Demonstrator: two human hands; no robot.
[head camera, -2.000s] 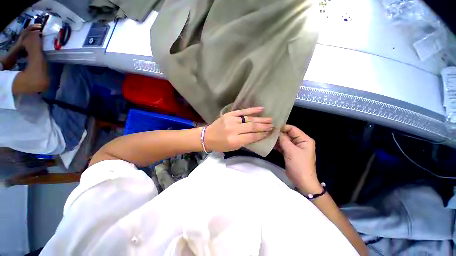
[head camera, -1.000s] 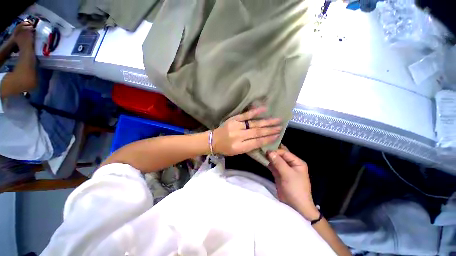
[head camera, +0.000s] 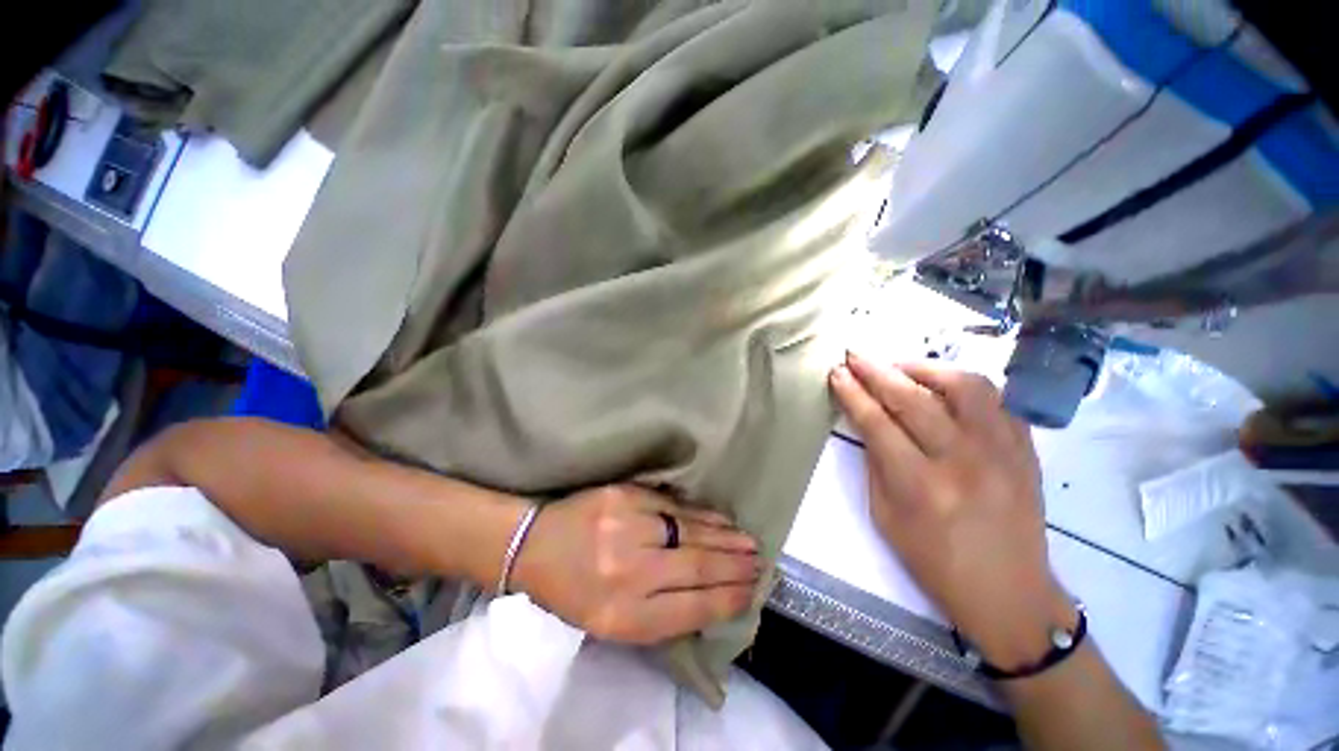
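Note:
The olive-khaki cloth (head camera: 588, 338) lies in folds over the white table, and its lower corner hangs over the front edge. My left hand (head camera: 646, 565) lies palm down on the cloth near that edge; whether its fingers grip the cloth cannot be told. My right hand (head camera: 940, 455) has its fingertips on the cloth's right border, just in front of the needle area. The white sewing machine (head camera: 1013, 132) with a blue stripe stands at the upper right. Its presser foot (head camera: 977, 272) is small and metal beside the cloth, under bright light.
Clear plastic bags (head camera: 1248, 646) with white printed paper lie at the right. A control panel (head camera: 124, 170) and red-handled scissors (head camera: 44, 129) are at the far left. More olive cloth (head camera: 250, 59) lies at the upper left. A blue bin (head camera: 276, 396) shows below the table.
The sewing machine head has come into view. My right hand has moved from the hanging corner up to the cloth border by the needle. My left hand is lower in the view, still on the cloth.

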